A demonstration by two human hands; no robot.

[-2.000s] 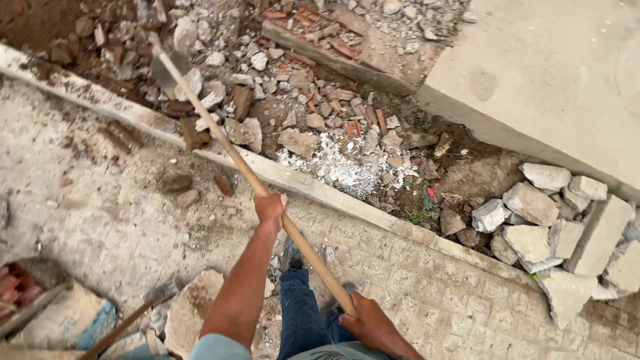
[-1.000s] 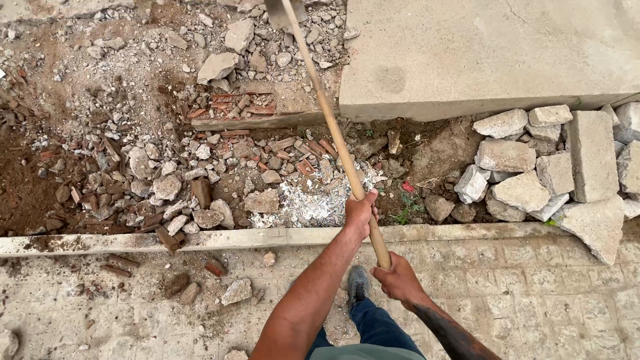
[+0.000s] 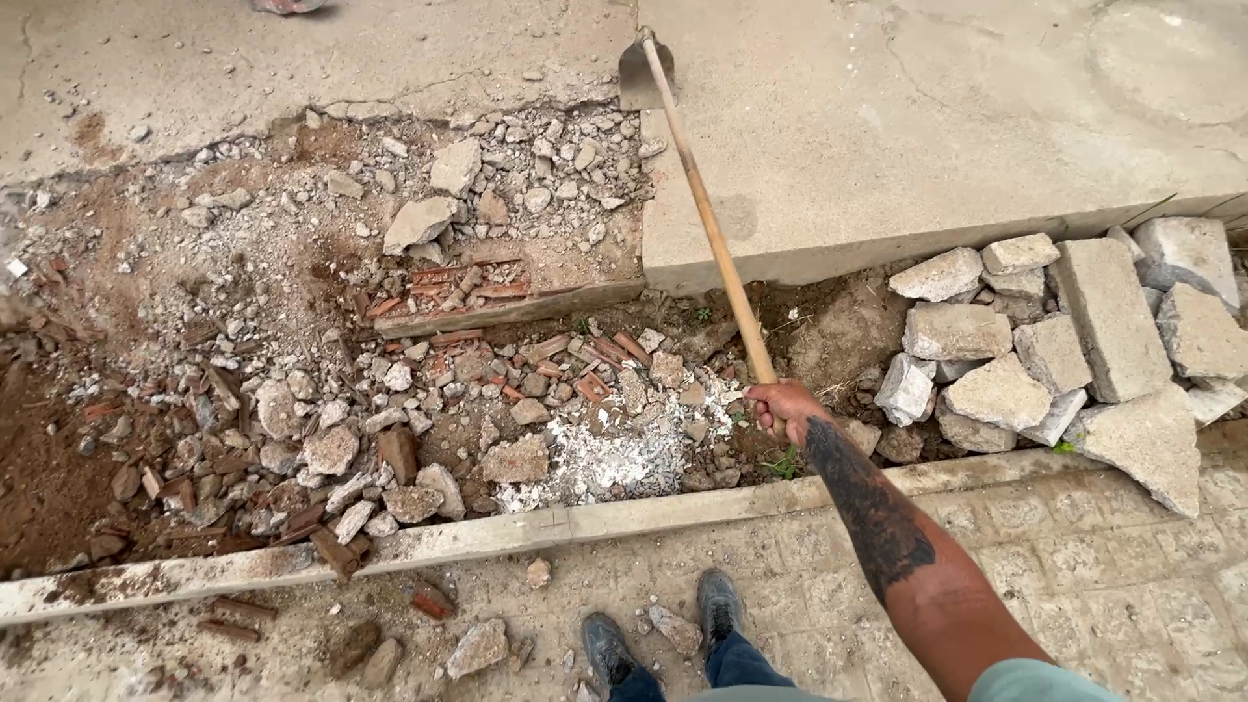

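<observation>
My right hand (image 3: 785,409) is closed around the lower end of a long wooden hoe handle (image 3: 717,229). The handle slants up and away over the trench, and the metal hoe blade (image 3: 641,80) is at the left edge of the raised concrete slab (image 3: 926,117), beside the broken rubble (image 3: 561,161). Below the handle, white crumbled debris (image 3: 614,458) lies among brick pieces and stones. My left hand is out of the frame.
A concrete curb (image 3: 575,522) runs between the rubble trench and the stone paving (image 3: 1024,546) where my boots stand. Broken concrete chunks (image 3: 994,390) are heaped at the right. Loose stones (image 3: 478,648) and brick bits lie on the paving.
Both hands held the handle before; now only the right does, and the left has left the view. The hoe blade has moved from over the rubble to the slab edge.
</observation>
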